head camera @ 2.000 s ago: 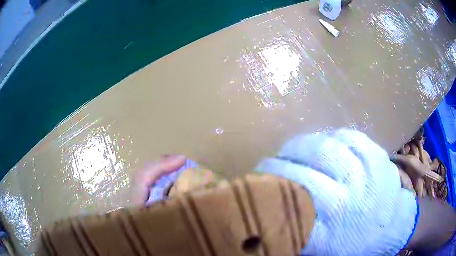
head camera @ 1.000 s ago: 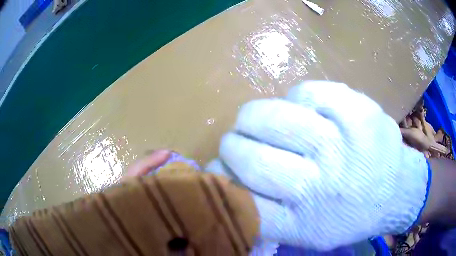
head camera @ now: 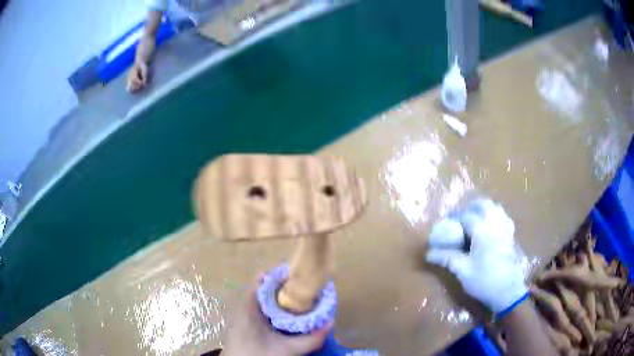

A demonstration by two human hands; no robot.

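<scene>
My bare left hand point(head camera: 257, 330), cut off by the bottom edge, holds a blue trouser-leg piece point(head camera: 335, 348) by its fuzzy lilac cuff point(head camera: 299, 323). A tan figurine leg point(head camera: 313, 268) stands in the cuff's opening, foot end up. Its brown sole point(head camera: 288, 215) faces the camera, with dark grooves and two holes. My right hand point(head camera: 480, 257), in a white knit glove with a blue wrist edge, is away from the leg, low over the table at the right. Its fingers are curled; whether something small is in them cannot be told.
A tan film-covered table point(head camera: 389, 264) runs beside a green belt point(head camera: 278, 111). A white bottle point(head camera: 454, 90) stands by a grey post point(head camera: 464, 42), near a small white cone point(head camera: 455, 125). A crate of tan legs point(head camera: 577, 299) is lower right. Another person's hand point(head camera: 137, 75) is across the belt.
My right hand has left the leg and moved right, down to the table. The sole now shows whole and farther from the camera. The view takes in more of the belt and the post.
</scene>
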